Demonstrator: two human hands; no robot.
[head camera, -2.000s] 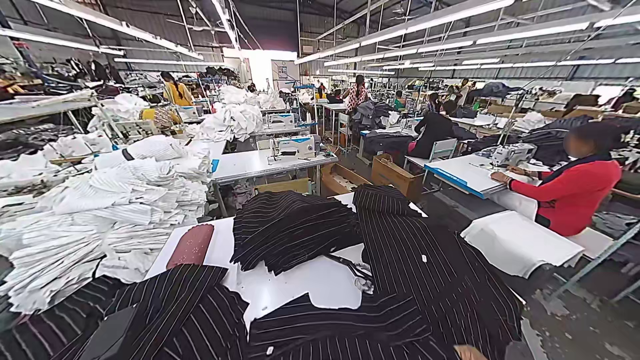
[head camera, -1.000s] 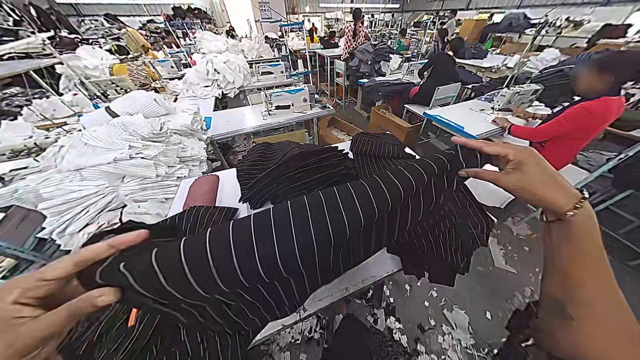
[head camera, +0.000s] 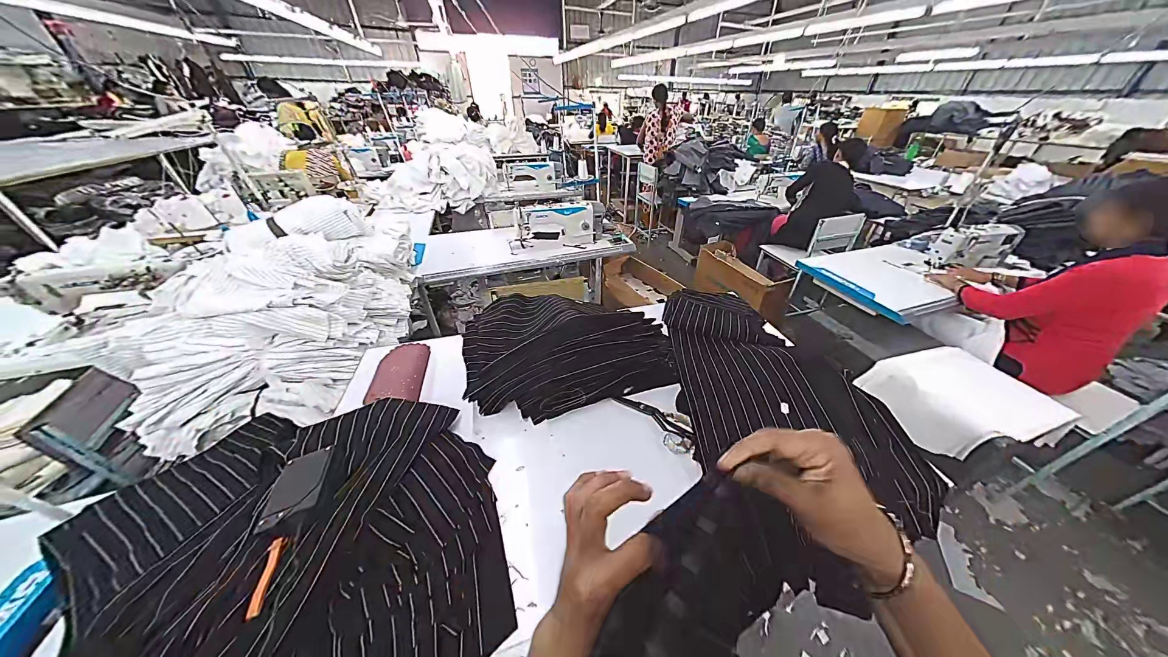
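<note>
My right hand (head camera: 803, 497) pinches the upper edge of a dark cloth piece (head camera: 703, 566), blurred, at the table's near edge. My left hand (head camera: 598, 538) is at the cloth's left side, fingers spread and curved, the thumb by its edge; whether it grips is unclear. Past my hands lie a stack of black pinstriped pieces (head camera: 566, 351), black-handled scissors (head camera: 652, 415) and a long pinstriped pile (head camera: 766, 392). More pinstriped cloth (head camera: 392, 538) lies at the left, bearing a dark flat object (head camera: 297, 488) and an orange strip (head camera: 266, 577).
On the white table (head camera: 575, 456) stands a reddish roll (head camera: 398, 372). A large heap of white striped cloth (head camera: 274, 310) is at the left. Ahead are a sewing machine (head camera: 558, 224) and cardboard boxes (head camera: 741, 278). A person in red (head camera: 1077, 310) sits at a machine at the right.
One second ago both hands held a pinstriped piece stretched wide across the table. Now they are closer together at the lower right, with a dark piece hanging from my right hand.
</note>
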